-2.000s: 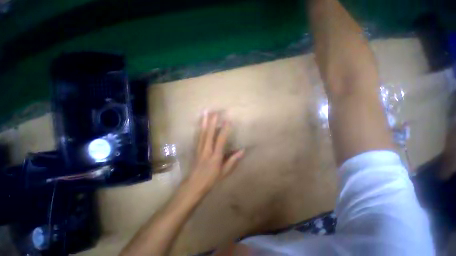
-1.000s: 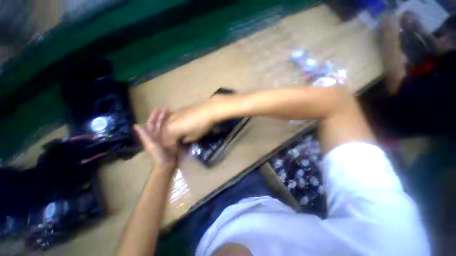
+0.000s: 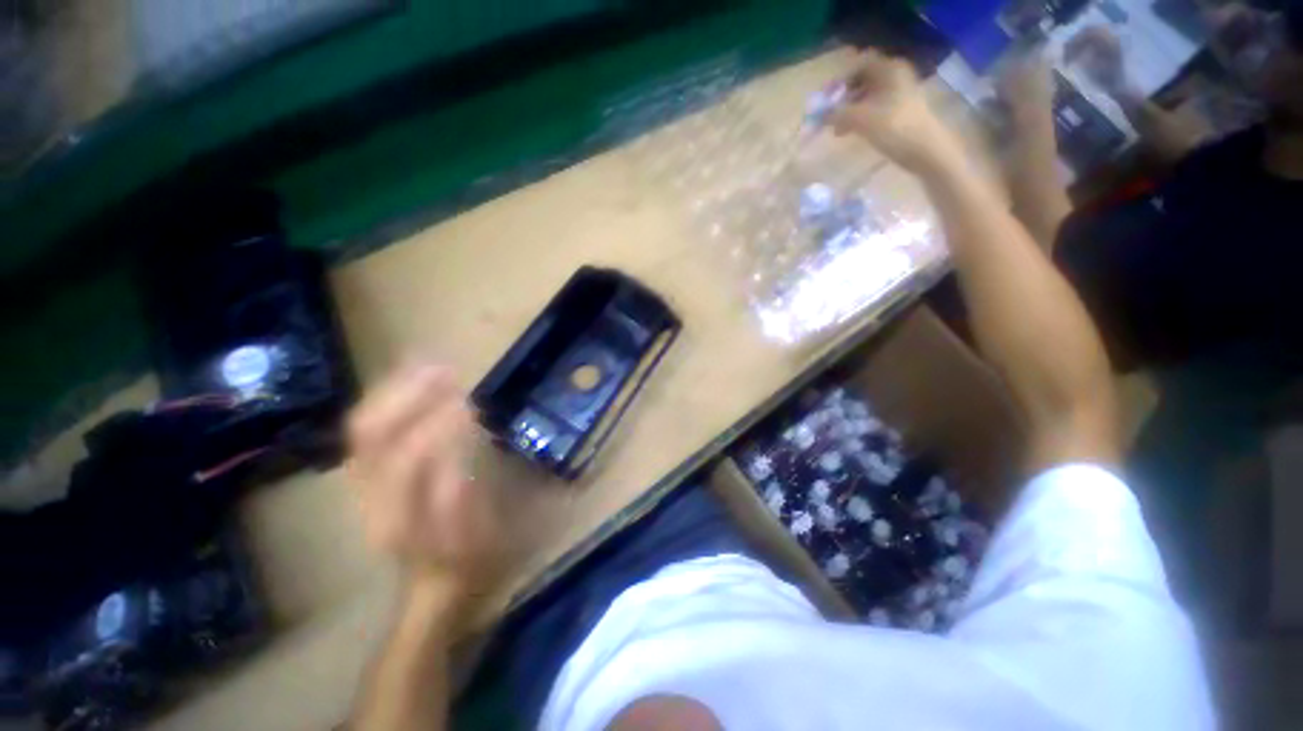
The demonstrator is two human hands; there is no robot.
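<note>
A black plastic housing (image 3: 550, 383) lies open side up on the tan bench, tilted, with a round opening in its floor. My left hand (image 3: 417, 464) is blurred, raised just left of the housing and not touching it; its fingers look curled, and I cannot tell if it holds anything. My right hand (image 3: 883, 107) is stretched to the far right over the clear plastic sheet (image 3: 843, 286), its fingertips pinching a small white or silver wired part (image 3: 825, 100). Another such part (image 3: 817, 202) lies on the sheet.
Black housings with bright discs (image 3: 246, 367) cluster at the left. A cardboard box (image 3: 950, 386) of white discs and dark wires stands below the bench edge. A green conveyor (image 3: 472, 129) runs behind the bench. Another person (image 3: 1186, 257) works at the right.
My right hand has moved from beside my left hand to the far right and taken hold of a small part. My left hand has come away from the housing, which is now uncovered.
</note>
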